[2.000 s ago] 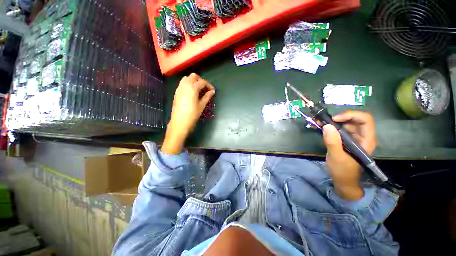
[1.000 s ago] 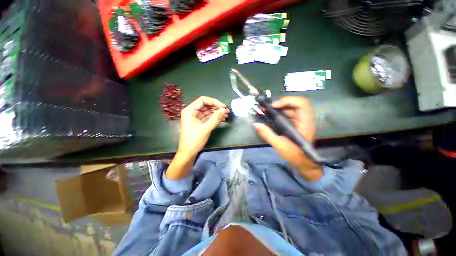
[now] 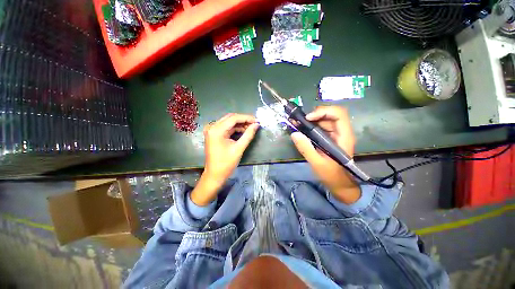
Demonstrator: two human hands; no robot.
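A circuit board (image 3: 270, 117), washed white by glare with a green end, lies on the dark green mat between my hands. My right hand (image 3: 330, 141) holds the black soldering iron (image 3: 322, 137), its tip pointing up and left above the board. A thin pale solder feed tube (image 3: 265, 100) runs beside the tip. My left hand (image 3: 227, 147) is at the board's left end, thumb and fingertips pinched together; whether they grip the board or a tiny part is too small to tell. A loose pile of small dark-red components (image 3: 182, 108) lies left of my left hand.
Overlapping boards (image 3: 292, 49), a reddish board (image 3: 227, 45) and a single board (image 3: 337, 88) lie beyond. The red tray (image 3: 135, 61) is top left, clear blister trays (image 3: 62, 96) left. The tin (image 3: 411, 82), fan grille (image 3: 418, 14) and white-grey box (image 3: 474, 68) are right. A cardboard box (image 3: 93, 211) sits below.
My left hand has moved from the red pile to the board's left end. My right hand still holds the iron, now closer to my left. The view has shifted right.
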